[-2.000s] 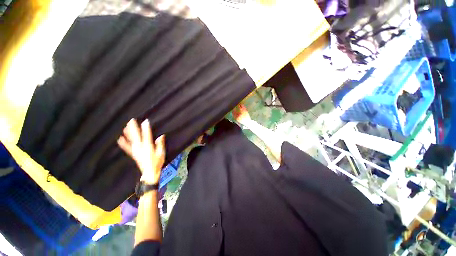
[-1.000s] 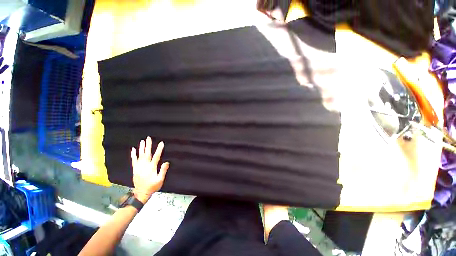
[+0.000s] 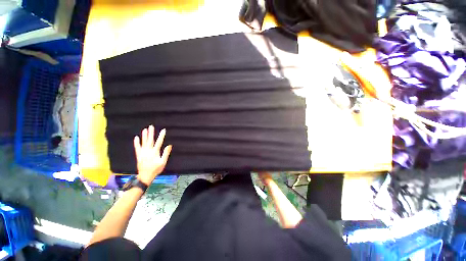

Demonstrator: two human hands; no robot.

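Note:
A black pleated garment panel (image 3: 204, 102) lies flat on the yellow ironing table cover (image 3: 352, 153), its folds running left to right. My left hand (image 3: 150, 153) lies on the panel's near left part, palm down with fingers spread, holding nothing. My right hand (image 3: 263, 176) is at the panel's near edge, mostly hidden at the table edge; its fingers cannot be made out. A steam iron (image 3: 357, 84) with an orange handle rests at the table's right end.
A pile of black pieces (image 3: 327, 20) lies at the far right edge. Pale hoses (image 3: 424, 120) run right from the iron over purple satin pieces (image 3: 409, 66). A blue crate (image 3: 38, 117) stands left; another blue crate (image 3: 393, 247) stands at the lower right.
The view has turned and shifted, so the panel now lies level and the iron and purple satin show. My left hand stays spread on the panel; my right hand stays low by the near edge.

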